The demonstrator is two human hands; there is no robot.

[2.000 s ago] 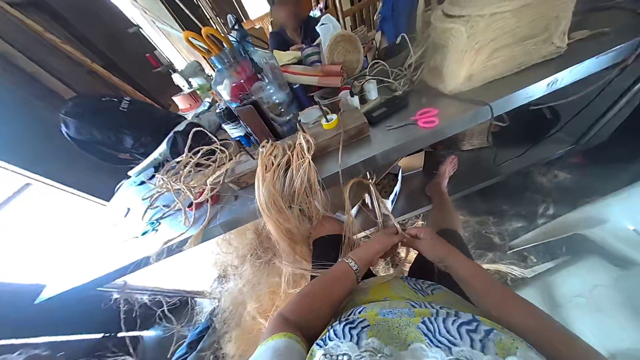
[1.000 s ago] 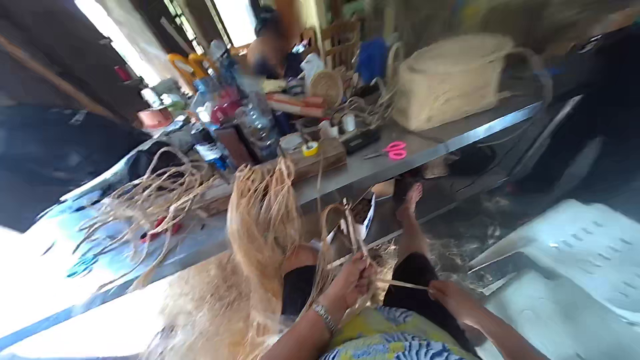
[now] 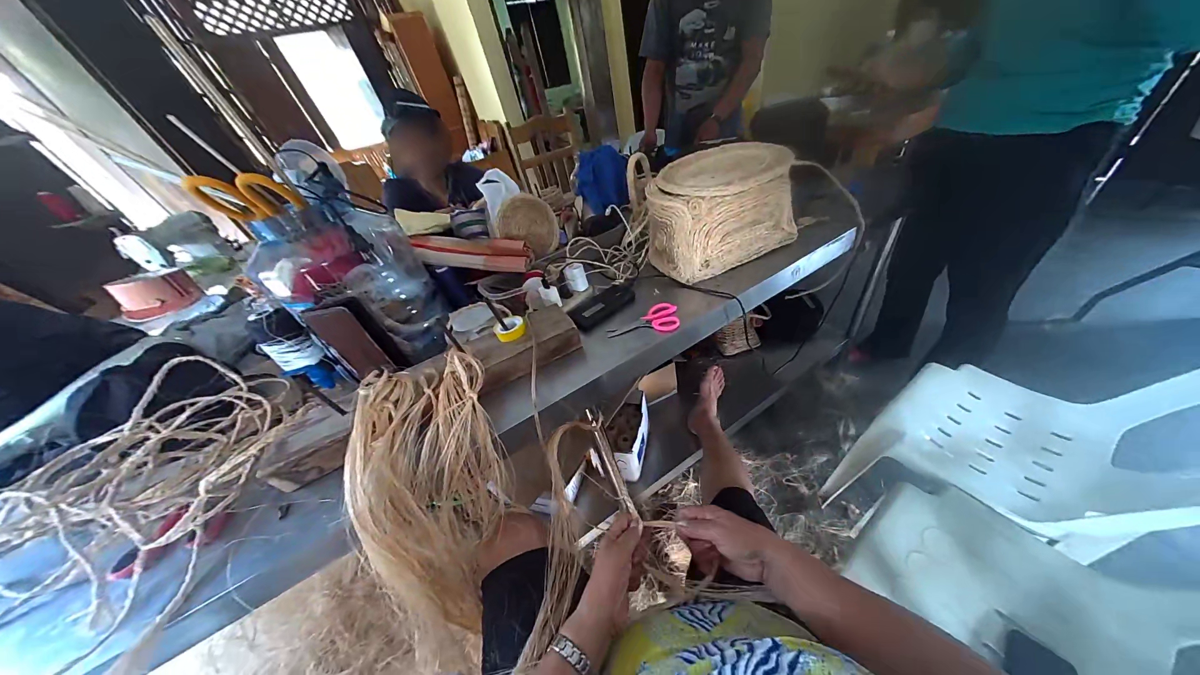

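Above my lap, my left hand is closed around the lower end of a slim wrapped rod and some fiber strands. My right hand, just to the right, pinches a thin strand stretched between both hands. Loose fibers hang from the rod's top and down past my left wrist. A thick bundle of pale raw fiber hangs over the table's edge to the left. Pink-handled scissors lie on the table, beyond my hands.
The metal table holds a woven fiber basket, a wooden block, yellow tape, coiled cords and plastic bottles. White plastic chairs stand at right. Several people are around the table's far side.
My right hand has moved back beside my left from farther right, where it held the strand out a second ago. The view has swung, and standing people now show at the upper right.
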